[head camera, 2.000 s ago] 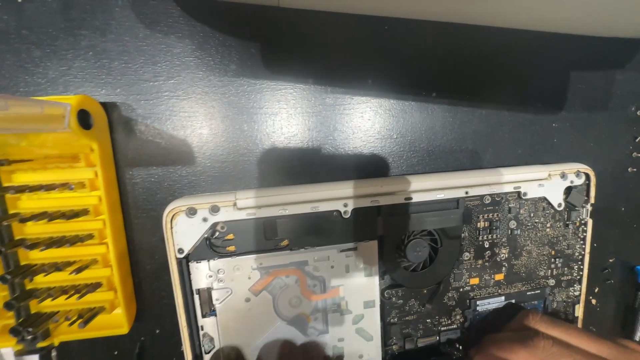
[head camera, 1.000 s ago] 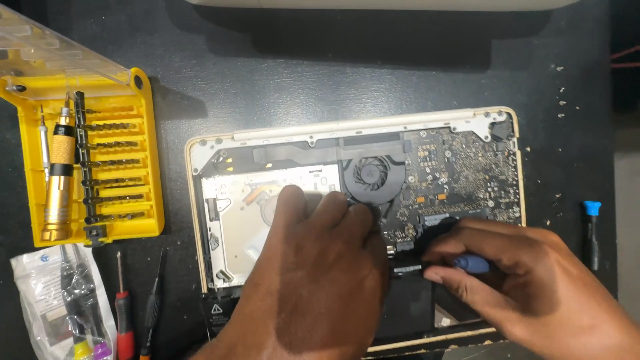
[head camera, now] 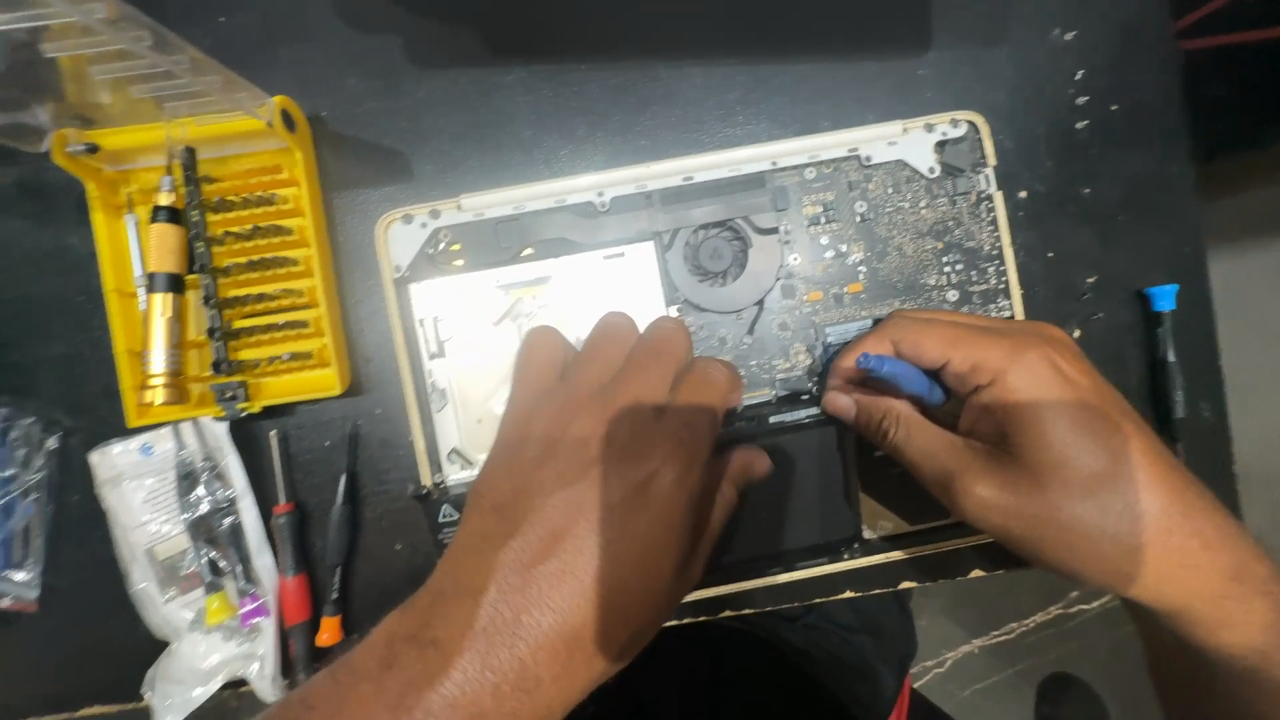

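An opened white laptop base (head camera: 600, 198) lies on the black table, its fan (head camera: 716, 258), circuit board (head camera: 905, 235), silvery optical drive (head camera: 560, 275) and black battery (head camera: 785, 490) exposed. My left hand (head camera: 620, 450) rests over the drive and the battery's upper edge, fingers slightly bent, nothing visible in it. My right hand (head camera: 980, 420) holds a blue-handled tool (head camera: 900, 378) over the lower part of the board. Thumb and forefinger come together beside the memory slot area (head camera: 845, 335); the tool's working end is hidden.
A yellow bit case (head camera: 330, 330) with a gold screwdriver (head camera: 163, 290) stands open at left. Below it are a plastic bag of tools (head camera: 150, 530), a red-black screwdriver (head camera: 293, 580) and an orange-ended one (head camera: 333, 570). Right of the laptop are a blue-capped screwdriver (head camera: 1163, 340) and loose screws (head camera: 1081, 100).
The view has shifted since the oldest frame. Both hands, mostly outside that frame, are over the laptop in the last two; the left hand's fingers have moved slightly, and the right still holds the blue tool.
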